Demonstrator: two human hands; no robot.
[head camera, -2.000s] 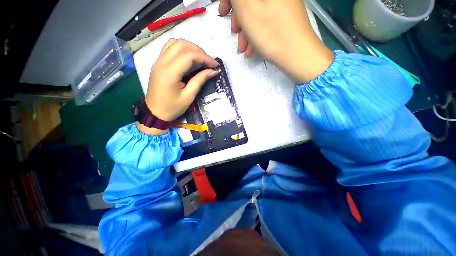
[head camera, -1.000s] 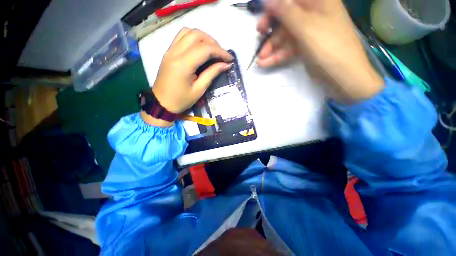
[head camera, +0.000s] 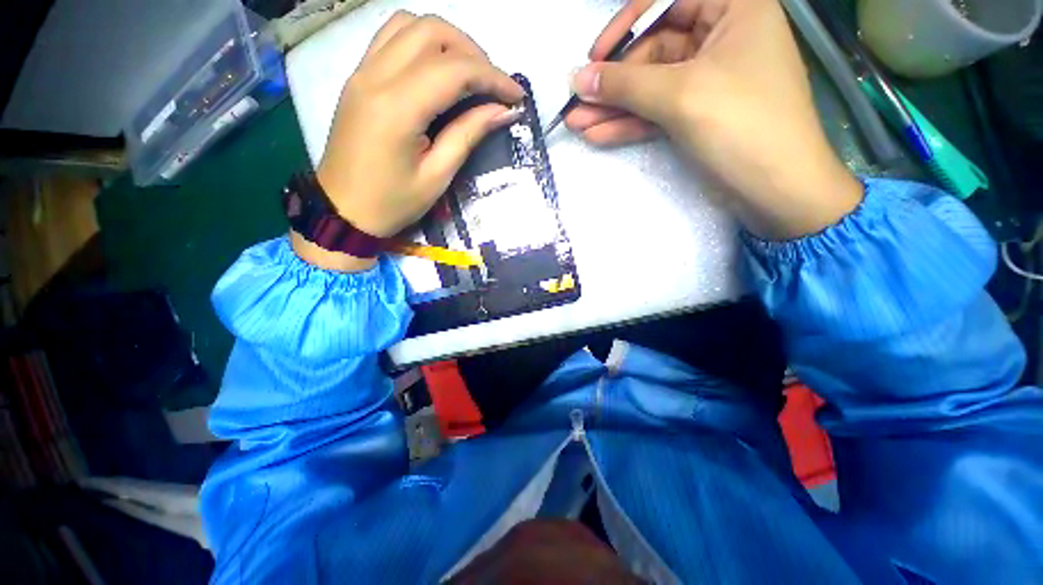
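The opened tablet frame (head camera: 511, 217), black with silver-white areas, lies on a white board. An orange flex cable (head camera: 440, 254) crosses its lower part. My left hand (head camera: 418, 126) lies over the tablet's left side, thumb and fingertips closed on its top edge by the corner; whether a small part is between them cannot be told. My right hand (head camera: 686, 97) holds thin pointed tweezers (head camera: 623, 48) like a pen, with the tip close to the tablet's upper right edge.
The white board (head camera: 652, 251) lies over a green mat (head camera: 246, 194). A clear plastic case (head camera: 194, 97) is at upper left. A white cup (head camera: 947, 34) is at upper right, near a pen (head camera: 912, 135) and a green strip (head camera: 952, 166).
My right hand has come down from the board's top edge, now with the tweezers held steady near the tablet. My left hand stays on the tablet. The whole view has shifted somewhat.
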